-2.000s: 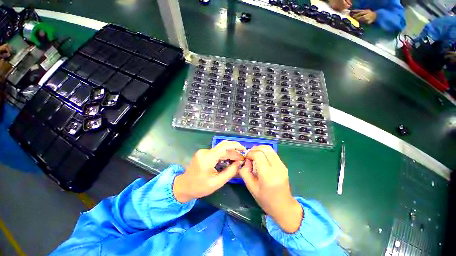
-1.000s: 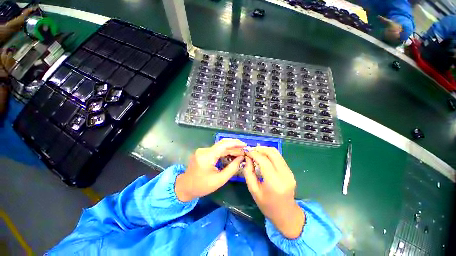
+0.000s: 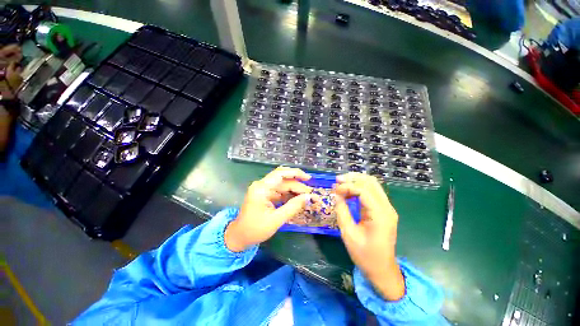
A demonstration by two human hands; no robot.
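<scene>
A small blue parts bin (image 3: 311, 229) lies in front of me, heaped with tiny pale and whitish metal-looking pieces (image 3: 320, 213). My left hand (image 3: 267, 207) is over the bin's left side, thumb and fingers bent close together; a dark gap shows between them, but I cannot tell whether it holds a unit. My right hand (image 3: 369, 223) is over the bin's right side, thumb and fingertips near each other; whether something tiny is pinched there is too small to tell. The hands are apart, with the heaped pieces visible between them.
A clear blister tray (image 3: 337, 121) with rows of small dark parts lies behind the bin. A large black tray (image 3: 172, 73) at left holds several loose black units (image 3: 127, 135). Silver tweezers (image 3: 449, 216) lie at right. Black units (image 3: 545, 176) lie on the green belt beyond.
My hands were together at the fingertips and have moved apart, uncovering the bin's contents. The loose black units on the belt have shifted to the right in view.
</scene>
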